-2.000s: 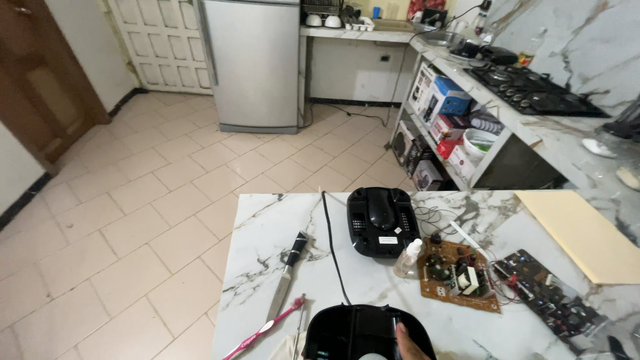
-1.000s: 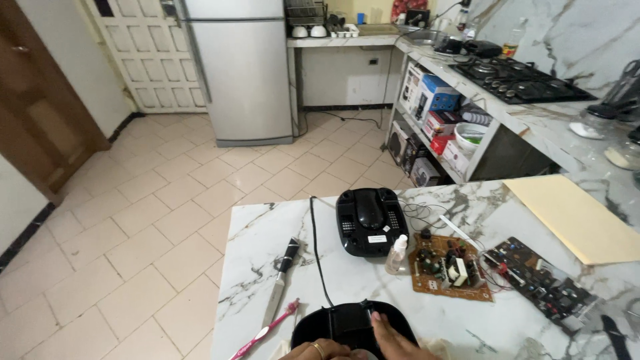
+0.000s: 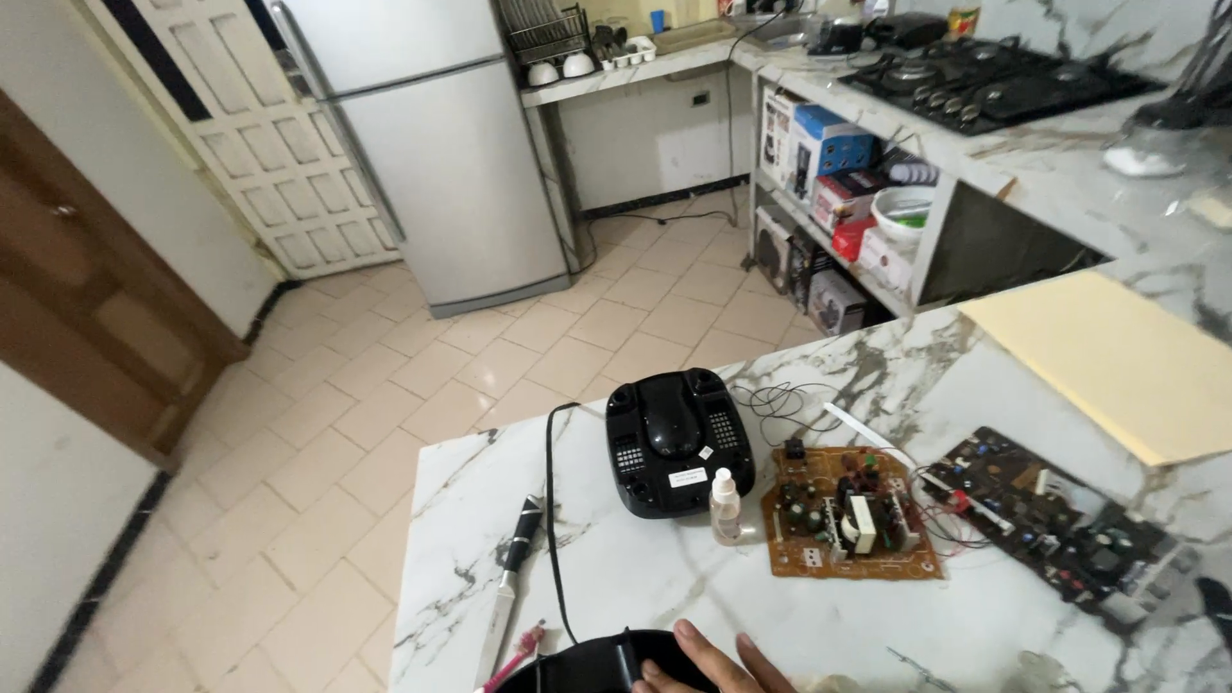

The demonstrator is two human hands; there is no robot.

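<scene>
At the bottom edge of the head view, my right hand (image 3: 724, 664) lies over a black plastic housing (image 3: 587, 667), its fingers spread and touching the housing. Whether it grips the part is hidden by the frame edge. My left hand is not visible. Beyond stands a black appliance base (image 3: 666, 452) with vent slots, a label and a black cable (image 3: 551, 500) running beside it. A small clear bottle (image 3: 726, 510) is close to its right corner. Farther right are a brown circuit board (image 3: 807, 553) and a darker circuit board (image 3: 1049, 515), with thin wires between them.
A knife (image 3: 507, 587) and a pink toothbrush (image 3: 525, 654) lie near the left edge of the marble table (image 3: 452, 520). A cream sheet (image 3: 1097, 366) covers the far right part. Beyond are a fridge (image 3: 452, 164), shelves of boxes and a gas hob (image 3: 991, 87).
Both hands were at the black housing one second ago; now only the right is seen, with its fingers spread. The view has shifted.
</scene>
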